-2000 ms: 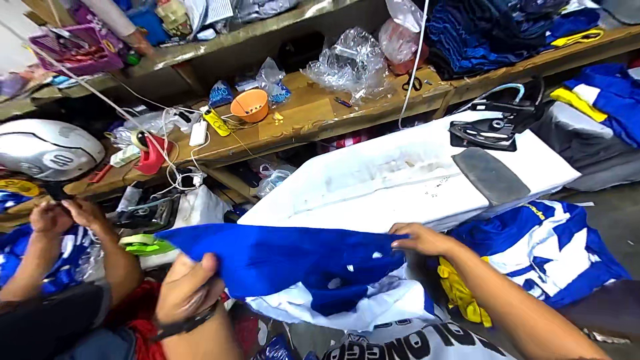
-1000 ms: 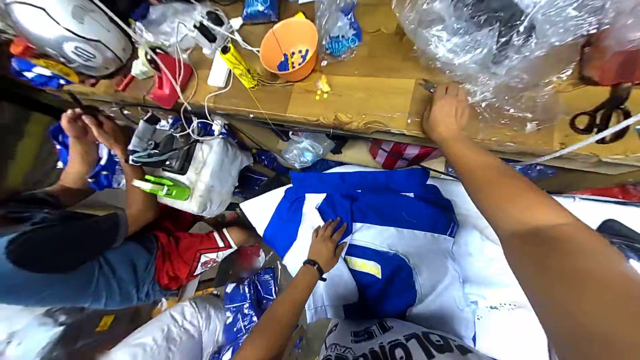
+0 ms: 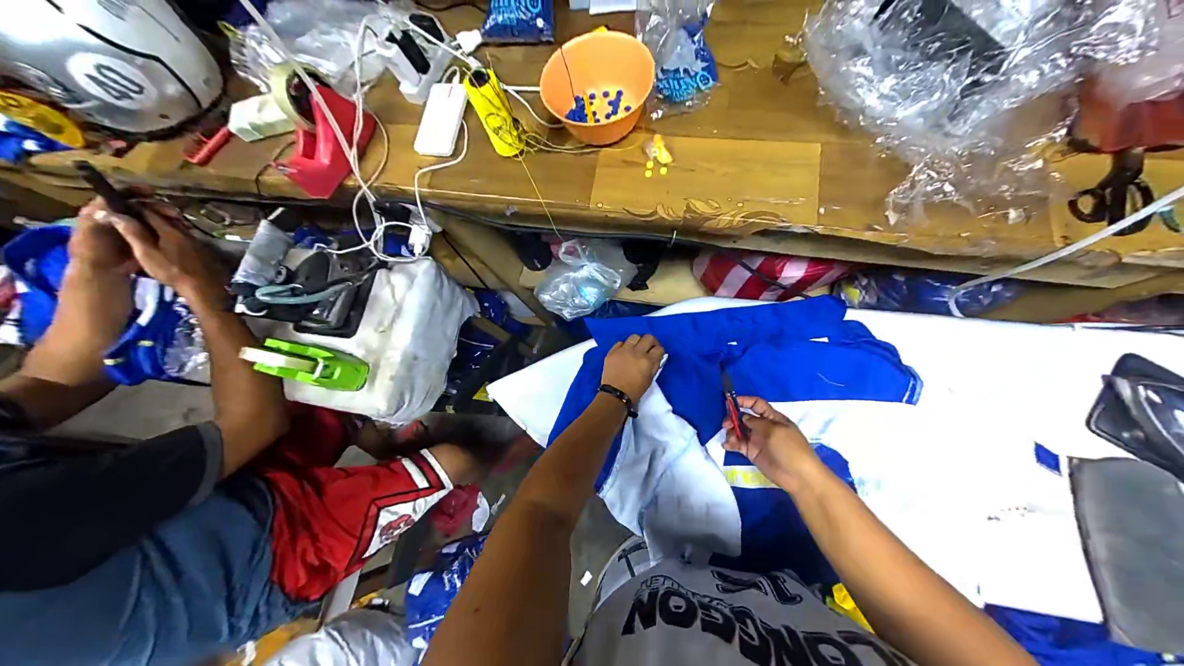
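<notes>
A blue and white fabric garment (image 3: 795, 365) lies spread over a white padded board (image 3: 943, 444) in front of me. My left hand (image 3: 634, 370), with a dark bracelet at its wrist, grips the blue cloth near its left part. In my right hand (image 3: 763, 435) is a small red-handled cutting tool (image 3: 733, 412), probably thread snips, its dark tip pointing away from me against the blue cloth. White cloth hangs from under my left hand toward my lap. My left fingertips are partly hidden by the fabric.
Along the wooden shelf (image 3: 712, 180) stand an orange bowl (image 3: 597, 88), a red tape dispenser (image 3: 328, 139), cables, clear plastic and black scissors (image 3: 1115, 194). At left sits another person holding a dark phone-like object (image 3: 116, 199). An iron (image 3: 1142, 407) lies right.
My right hand has moved from the shelf edge down to the garment and now holds the red tool. My left hand, flat on the garment a second ago, now grips its cloth.
</notes>
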